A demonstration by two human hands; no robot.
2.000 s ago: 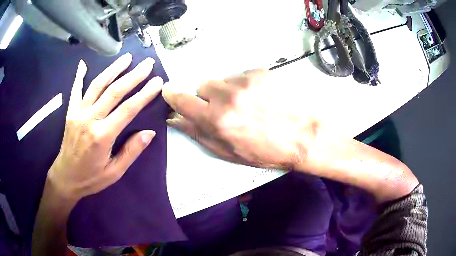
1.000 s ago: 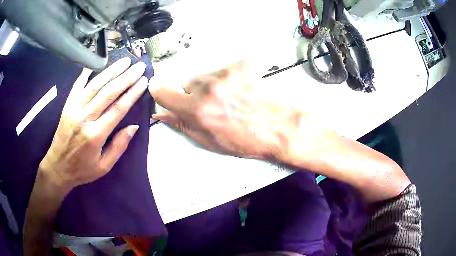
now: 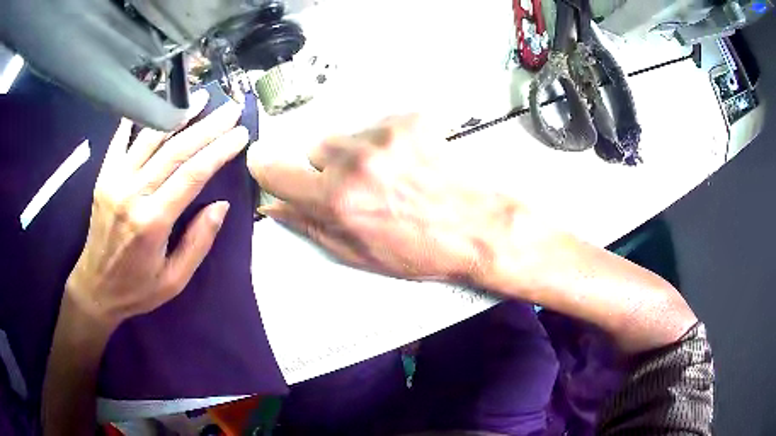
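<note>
A dark purple fabric panel [image 3: 204, 332] with a slanted white strip lies under the sewing machine head [image 3: 94, 60] and over the table's left side. My left hand [image 3: 157, 213] lies flat on the panel, fingers spread, its longest fingertips close to the presser foot area [image 3: 242, 83]. My right hand [image 3: 383, 200] is curled at the panel's right edge, its fingertips on that edge, just below the needle area; the exact pinch is partly hidden. A narrow folded rim [image 3: 251, 115] shows above the right fingertips.
A black round machine part [image 3: 271, 44] sits above a cream ribbed knob [image 3: 285, 88]. Dark shears [image 3: 566, 106] and a red slim tool [image 3: 532, 38] lie at the top right. The white table's front edge [image 3: 357, 353] curves above purple cloth and an orange basket [image 3: 234, 417].
Since two seconds ago, both hands and the panel's right edge have shifted left in the picture. The left fingertips are closer to the presser foot. The view has also shifted slightly.
</note>
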